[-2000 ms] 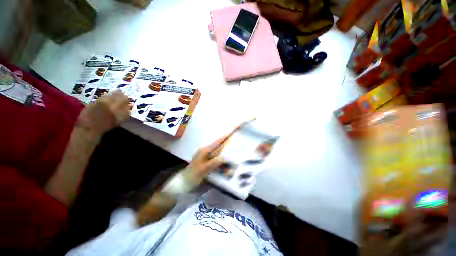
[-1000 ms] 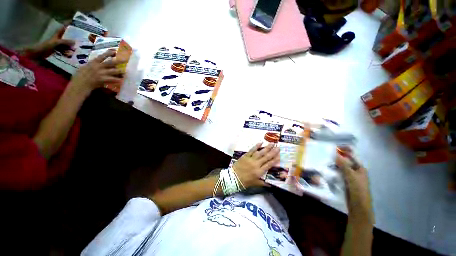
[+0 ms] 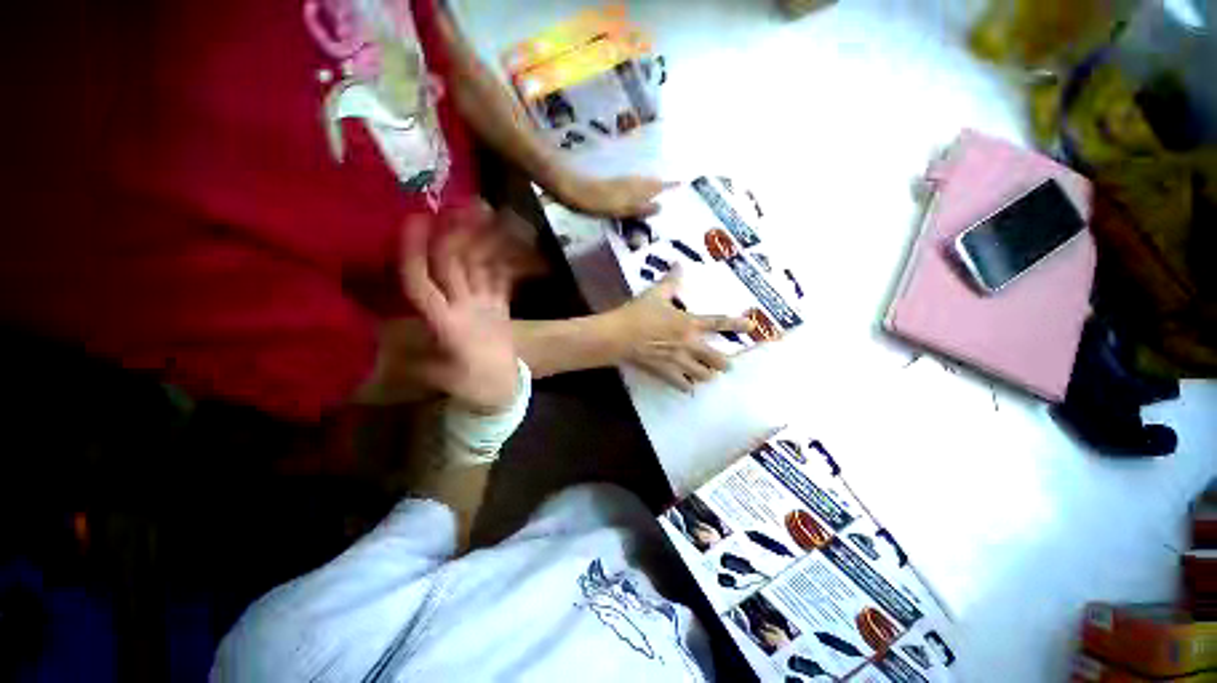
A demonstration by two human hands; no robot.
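Observation:
Hang-tab cartons (image 3: 828, 560) lie backs up, side by side, at the table's front edge in the lower middle, partly cut off by the bottom edge. My left hand (image 3: 461, 307) is raised left of the table, in front of the neighbour's red clothing. It is blurred, its fingers are apart and nothing shows in it. Pale bands (image 3: 490, 424) circle its wrist. My right hand is not in view.
A neighbour in red (image 3: 200, 200) rests both hands on other white-backed cartons (image 3: 714, 254). Orange-yellow cartons (image 3: 574, 54) stand beyond. A phone (image 3: 1021, 236) lies on a pink folder (image 3: 981, 327), beside a black lump (image 3: 1114, 394). More orange cartons (image 3: 1134, 643) are at lower right.
The view has swung left. My left hand has left the cartons and risen toward the neighbour. My right hand has gone out of view. The neighbour's hands are now on the middle cartons.

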